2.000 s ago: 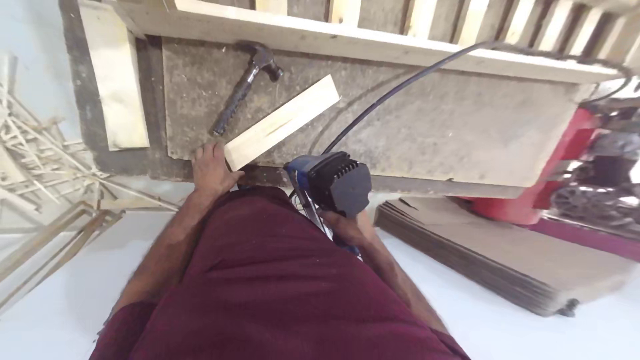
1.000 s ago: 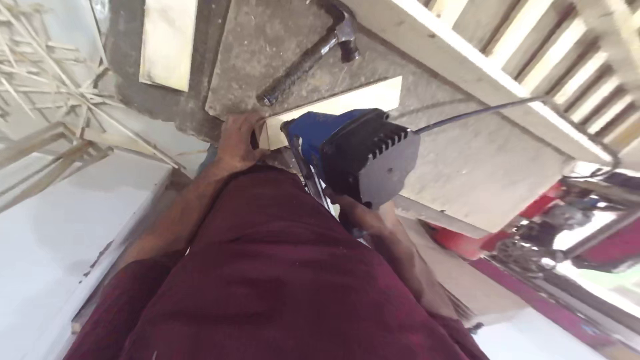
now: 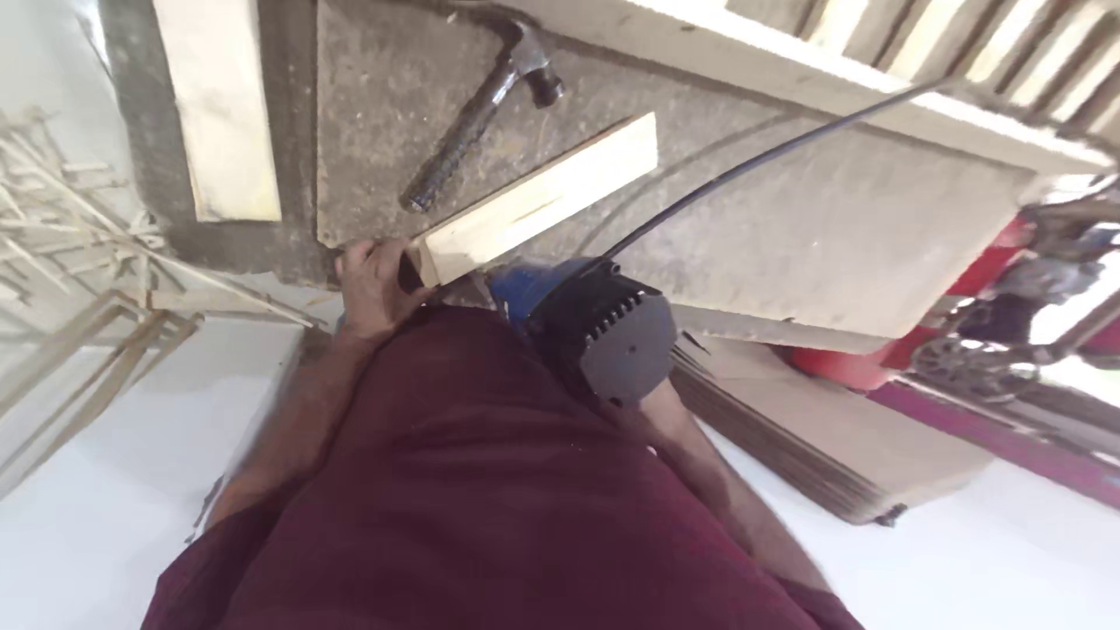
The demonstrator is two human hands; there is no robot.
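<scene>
My left hand [image 3: 376, 289] grips the near end of a short wooden board [image 3: 542, 197], which lies slanted on the worn workbench [image 3: 787, 236]. Just right of that end is a corded power tool [image 3: 604, 324] with a blue body and a black vented motor housing; its working end is hidden. My right hand [image 3: 661, 411] is at the tool's lower side, its fingers mostly hidden behind the housing, holding it. Beyond the board, a claw hammer [image 3: 481, 114] rests on the bench with its handle toward my left hand.
A flat board [image 3: 223, 114] lies at the bench's left. A slatted wooden frame [image 3: 787, 66] runs along the far side, with the cord [image 3: 744, 166] crossing it. Thin wood strips [image 3: 79, 219] are heaped at left. Stacked brown sheets [image 3: 831, 420] and red machinery [image 3: 849, 366] are at right.
The tool was over the board one second ago; now it sits nearer my body, leaving more of the board uncovered. My left hand keeps hold of the board's end. The view has swung.
</scene>
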